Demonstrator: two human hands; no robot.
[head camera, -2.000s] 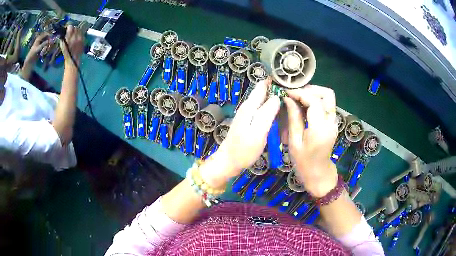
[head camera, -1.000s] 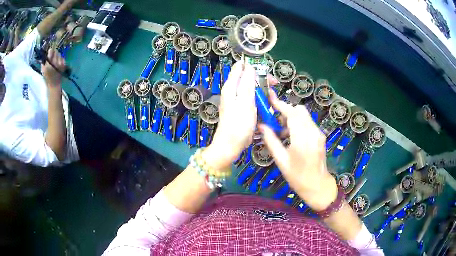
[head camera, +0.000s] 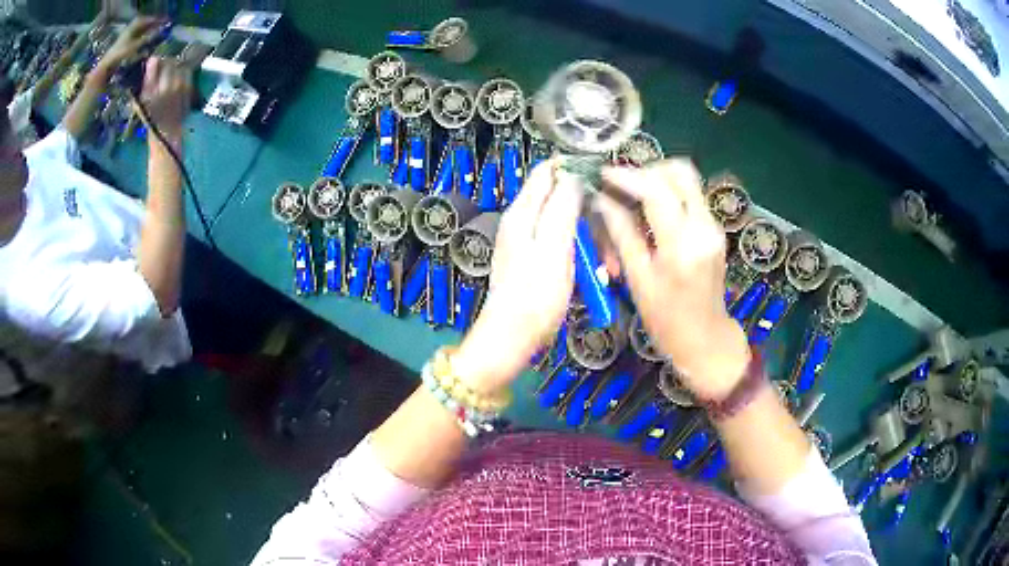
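A part-assembled fan unit (head camera: 586, 107) is held up in front of me, its round spoked head at the top, slightly blurred. Its blue battery (head camera: 593, 276) hangs down between my hands. My left hand (head camera: 527, 265) grips the unit from the left, near the neck below the head. My right hand (head camera: 672, 260) is at the neck from the right, its fingertips close to the circuit board (head camera: 580, 166). The fingers hide most of the board and neck, so the fine contact of the right fingertips cannot be told.
Fan units (head camera: 436, 221) lie in two dense rows on the green bench (head camera: 249, 238). Loose units (head camera: 913, 404) are jumbled at right. A black box with silver top (head camera: 246, 69) stands at left, near a person in a white shirt (head camera: 94, 238). Scattered units lie on the conveyor beyond.
The held fan unit has moved slightly right and down since one second ago. My right hand has moved up from the battery to the neck. Units on the conveyor have shifted left.
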